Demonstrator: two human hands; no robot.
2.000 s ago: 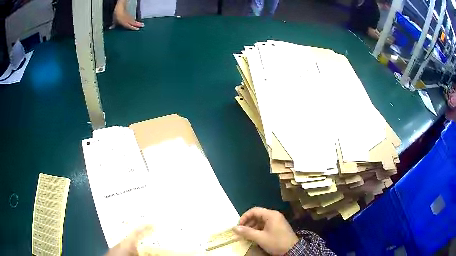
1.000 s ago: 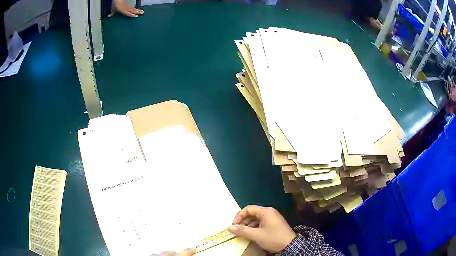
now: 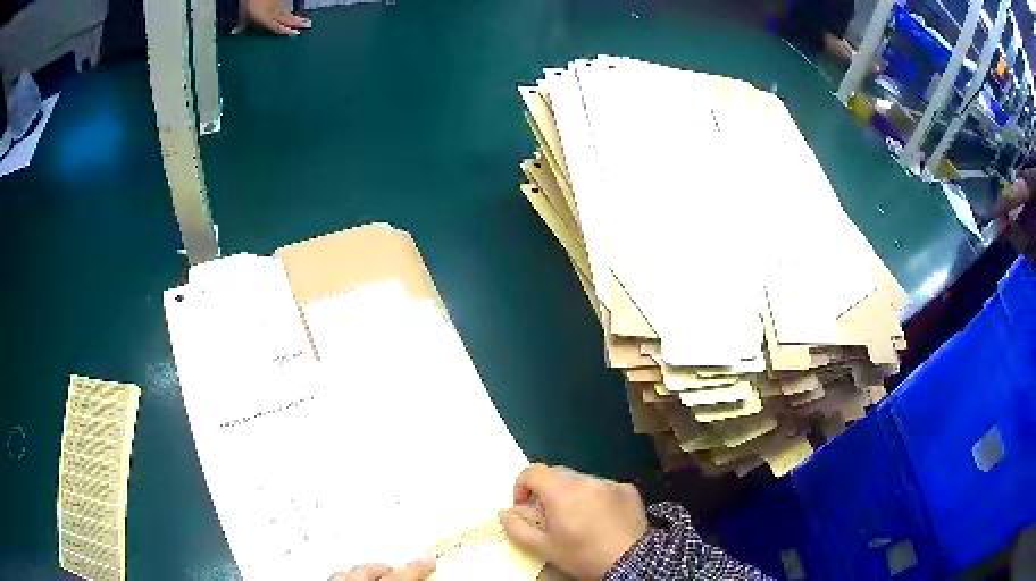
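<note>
A flat carton (image 3: 341, 409), glared white with black print, lies before me with a tan flap at its far end. My right hand (image 3: 568, 520) is at its near right edge, thumb and fingers pinched at the end of a narrow yellow printed strip (image 3: 471, 536) on the carton. My left hand (image 3: 386, 571) is cut off by the bottom edge. Only fingertips show, beside the strip's left end. What they hold is hidden.
A spare label sheet (image 3: 98, 477) lies at left on the green table (image 3: 375, 136). An uneven carton stack (image 3: 704, 216) stands at right. A metal upright (image 3: 180, 148) rises behind the carton. Blue totes (image 3: 966, 420) are at right. Another person's hand (image 3: 273, 16) rests at the far edge.
The view has shifted slightly. My right hand's fingers have closed in more at the carton's near edge. My left hand has sunk lower in the picture and shows less than two seconds ago.
</note>
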